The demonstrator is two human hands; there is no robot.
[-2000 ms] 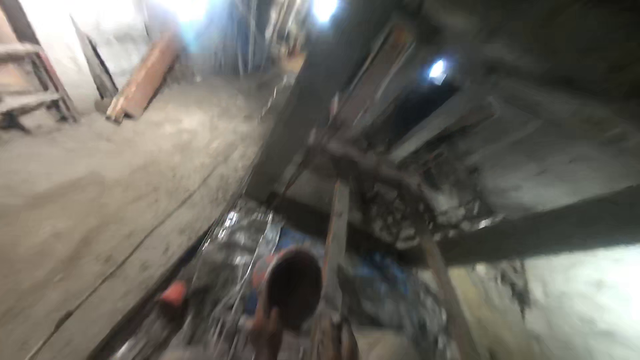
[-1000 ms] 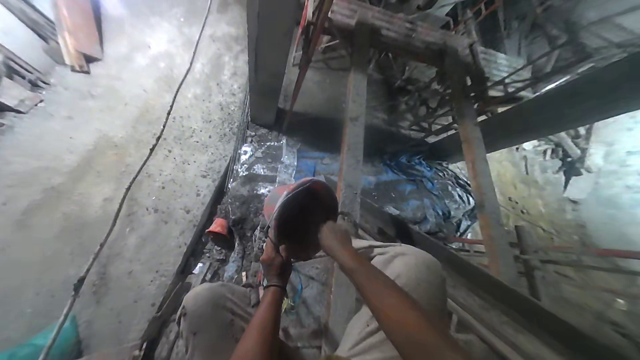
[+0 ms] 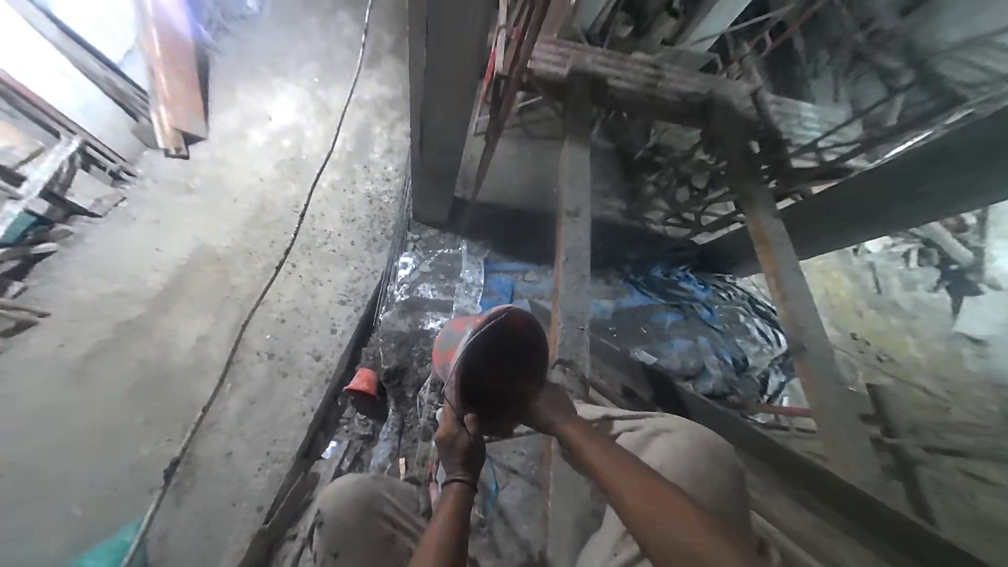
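Observation:
A round, dark-mouthed bucket (image 3: 461, 342) with a worn red outside is tilted on its side in front of my knees, its opening towards me. My left hand (image 3: 461, 449) grips its near rim at the lower left, fingers closed on the edge. At the lower right of the mouth, my right hand (image 3: 547, 405) reaches to the rim or just inside; its fingertips are in shadow, and I cannot tell whether they hold anything. A smaller orange-red plastic container (image 3: 363, 383) lies left of the bucket on dark, littered ground.
A long cable (image 3: 276, 268) crosses the concrete floor (image 3: 228, 197) on the left. Wooden posts (image 3: 574, 236) rise ahead beside a concrete column (image 3: 441, 110). Blue and clear plastic sheeting (image 3: 693, 315) lies beyond the bucket. Boards (image 3: 175, 79) lean at upper left.
The view has swung from a blurred, more forward look to one down at my lap. The bucket stays at my hands, its mouth towards me.

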